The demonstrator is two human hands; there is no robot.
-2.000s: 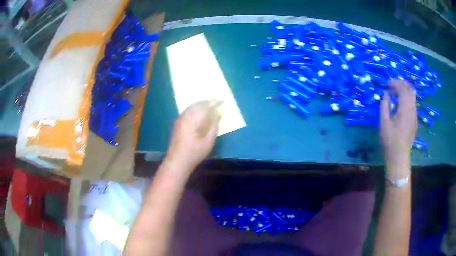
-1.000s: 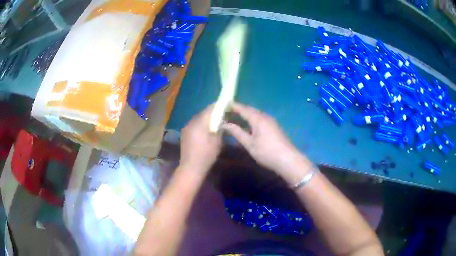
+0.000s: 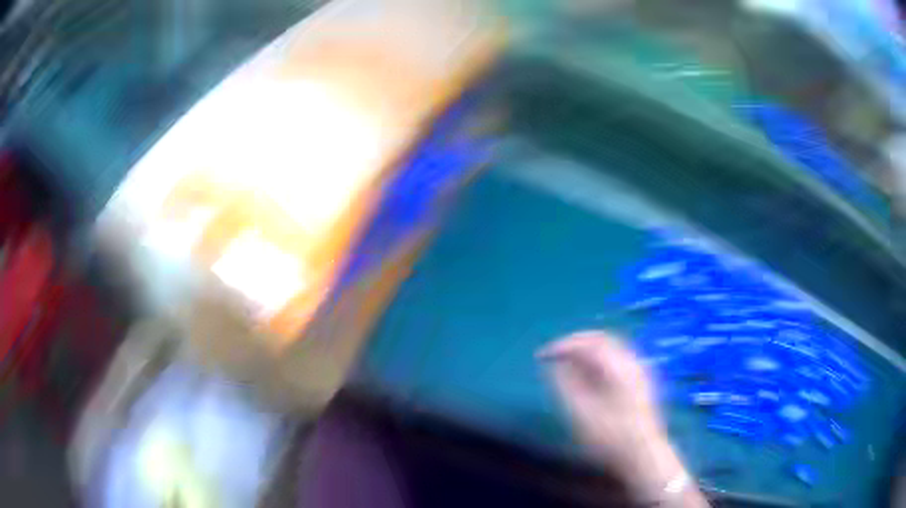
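Note:
The whole view is strongly blurred. My right hand (image 3: 606,392) is over the front part of the green bench top (image 3: 477,308), just left of the pile of blue cylinders (image 3: 745,347). Its fingers are curled and point left; I cannot tell if they hold anything. My left hand is not in view. The pale label sheet does not show on the bench. More blue cylinders (image 3: 412,198) show in the open side of the carton.
The large carton (image 3: 219,159) with orange tape lies on its side at the left. A white plastic bag (image 3: 189,446) with something pale yellow is at the lower left. A red stool (image 3: 25,288) is at the far left. Other blue pieces (image 3: 810,149) lie beyond the bench rail.
The view has turned and tilted, so the bench slants down to the right. My hands have parted, my left hand has left the picture, and the pale sheet is out of sight.

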